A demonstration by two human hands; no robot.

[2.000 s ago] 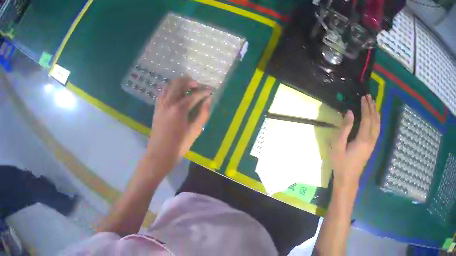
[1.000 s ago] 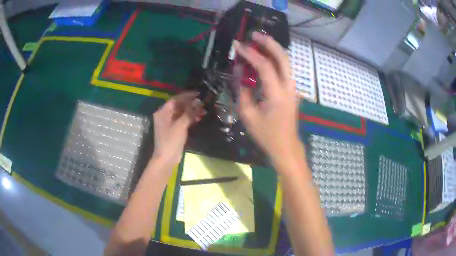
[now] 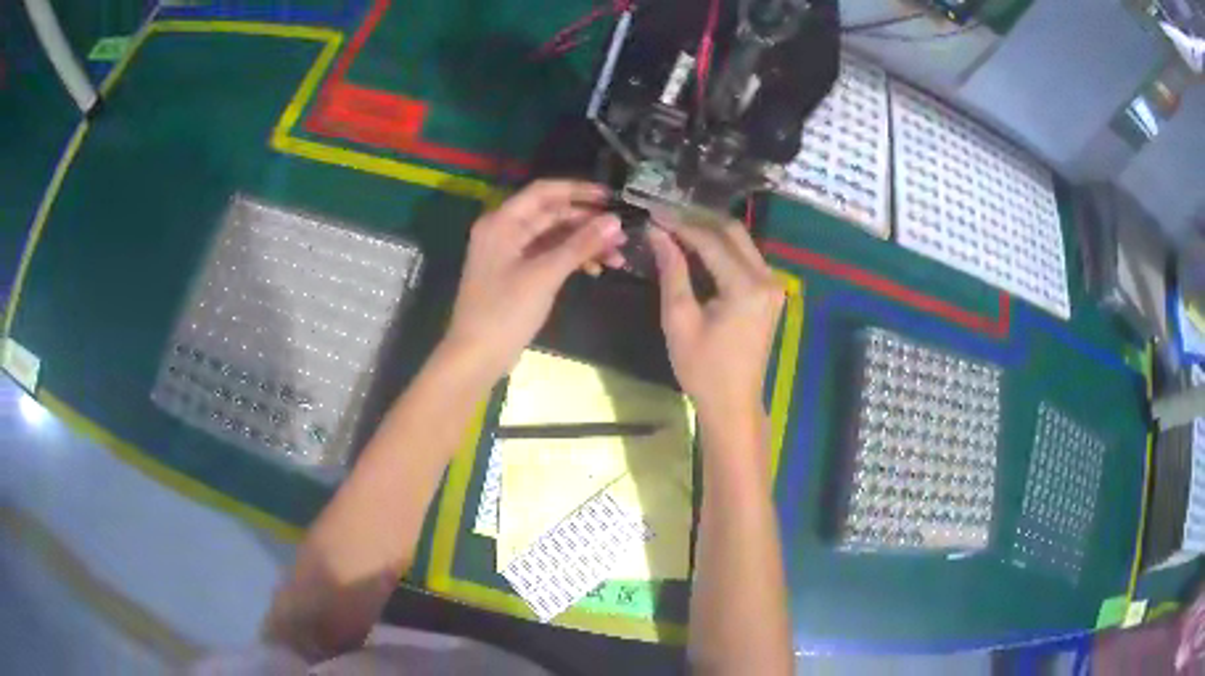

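Note:
The black fixture (image 3: 720, 99) stands at top centre, with its metal mechanism facing me. My left hand (image 3: 545, 258) is at the left of the fixture's low front, thumb and fingers bent close together. My right hand (image 3: 718, 297) is at the right of the same spot, fingertips just under the mechanism. The fingertips of both hands almost meet at the nest area, which they largely hide. A small dark thing shows between them, too unclear to name. I cannot tell which hand holds a part.
The left blister tray (image 3: 297, 317) has darker parts in its nearest rows. The right blister tray (image 3: 925, 442) is full, with a thin blister tray (image 3: 1061, 489) beyond it. White part trays (image 3: 978, 198) lie behind right. A pen (image 3: 582, 429) lies on yellow paper (image 3: 555, 396).
My right hand has come down from the fixture's top to its low front. My left hand has moved in from the fixture's left side towards it. The view has shifted.

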